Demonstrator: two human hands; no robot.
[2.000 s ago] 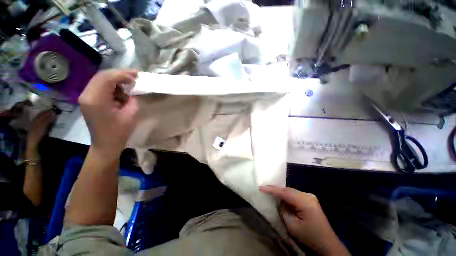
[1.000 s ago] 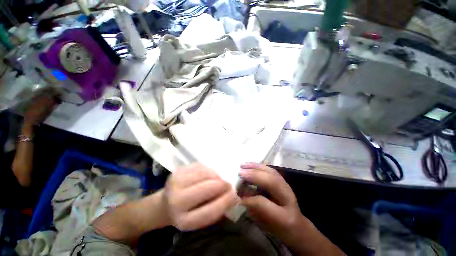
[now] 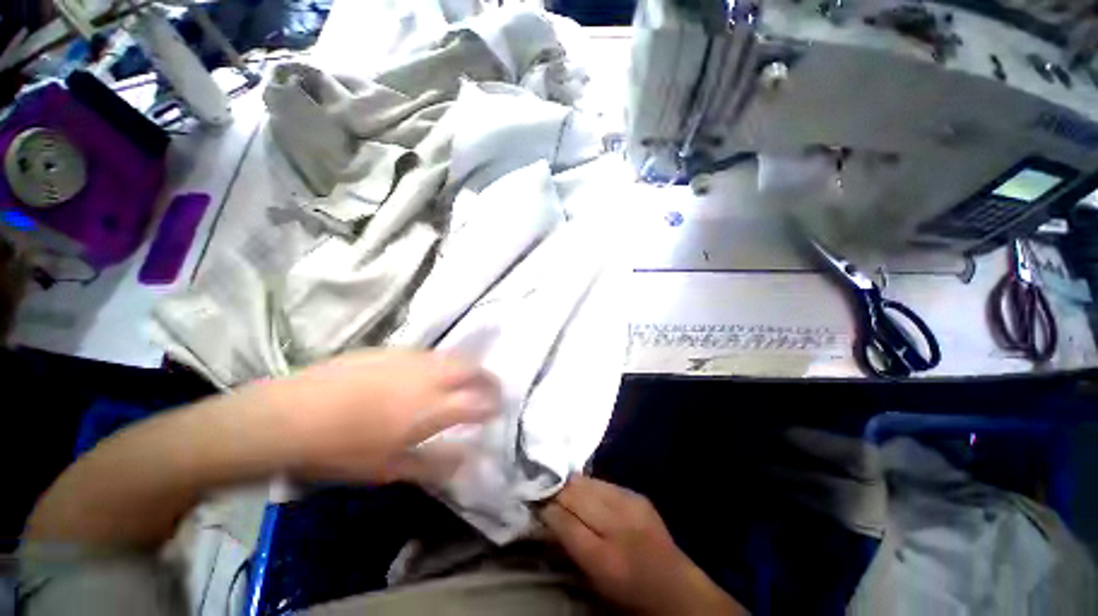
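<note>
A beige garment (image 3: pixel 361 271) with whiter cloth (image 3: pixel 500 259) lies crumpled on the table left of the needle area and hangs over the front edge. My left hand (image 3: pixel 391 409) is blurred and lies over the cloth near the table edge; its fingertips are hard to make out, and I cannot tell whether it grips. My right hand (image 3: pixel 602 529) pinches the lower edge of the cloth over my lap. The sewing machine (image 3: pixel 831 132) stands on the right, with a bright light at its needle area.
Black-handled shears (image 3: pixel 889 325) and dark red scissors (image 3: pixel 1023 307) lie right of the needle. A purple speaker (image 3: pixel 90 181) and a flat purple piece (image 3: pixel 176 238) are at left. Blue bins, one at right (image 3: pixel 963 426), stand below the table; cloth lies in the right one.
My left hand has moved left and up, away from my right hand, which stays low at the cloth edge. The cloth is spread farther left. The view has shifted.
</note>
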